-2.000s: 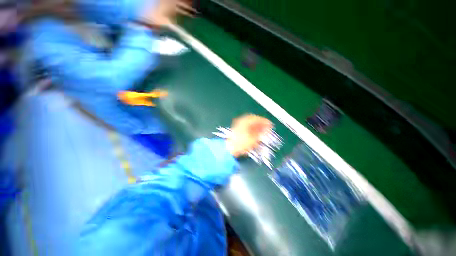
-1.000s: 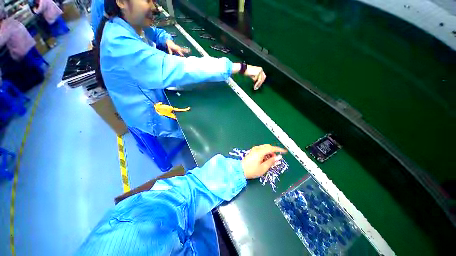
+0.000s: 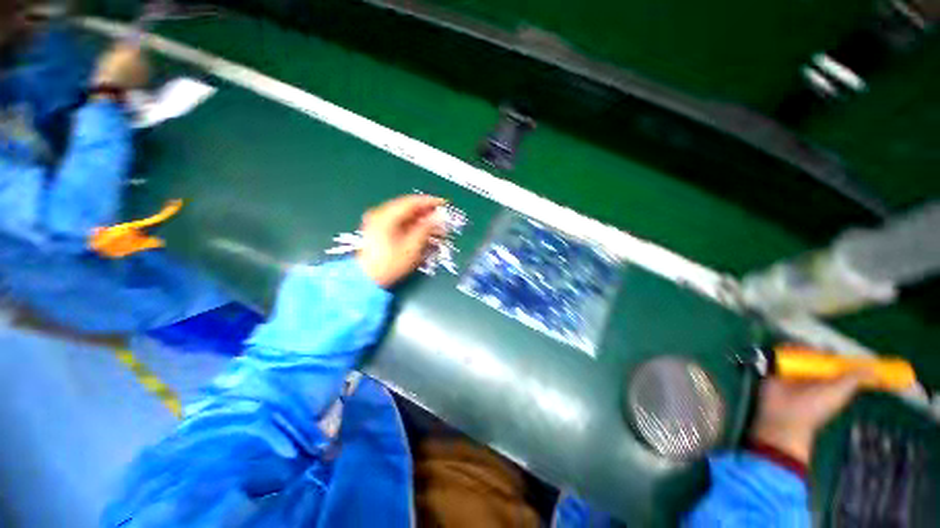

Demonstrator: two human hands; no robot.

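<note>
My left hand (image 3: 397, 239) is over the loose pile of thin white-silver slivers (image 3: 443, 254) on the dark green bench; blur hides whether its fingers hold a piece. My right hand (image 3: 799, 413) is at the right, closed around the yellow-orange electric screwdriver (image 3: 845, 367), whose dark tip points left. The clear bag with small dark blue parts (image 3: 541, 278) lies right of the pile. The round grey dotted screw tray (image 3: 676, 408) lies between the bag and my right hand.
A dark phone unit (image 3: 506, 138) lies on the green belt beyond the white rail (image 3: 340, 129). Dark phone units (image 3: 876, 480) stand side by side at the lower right. A pale arm (image 3: 866, 263) slants in from the right. A neighbour's blue sleeve (image 3: 93, 170) and another yellow-orange tool (image 3: 134, 233) are at the left.
The view has swung right, bringing in the round tray, my right hand and the screwdriver. My left hand remains at the sliver pile. The neighbour's outstretched arm has drawn back from the belt.
</note>
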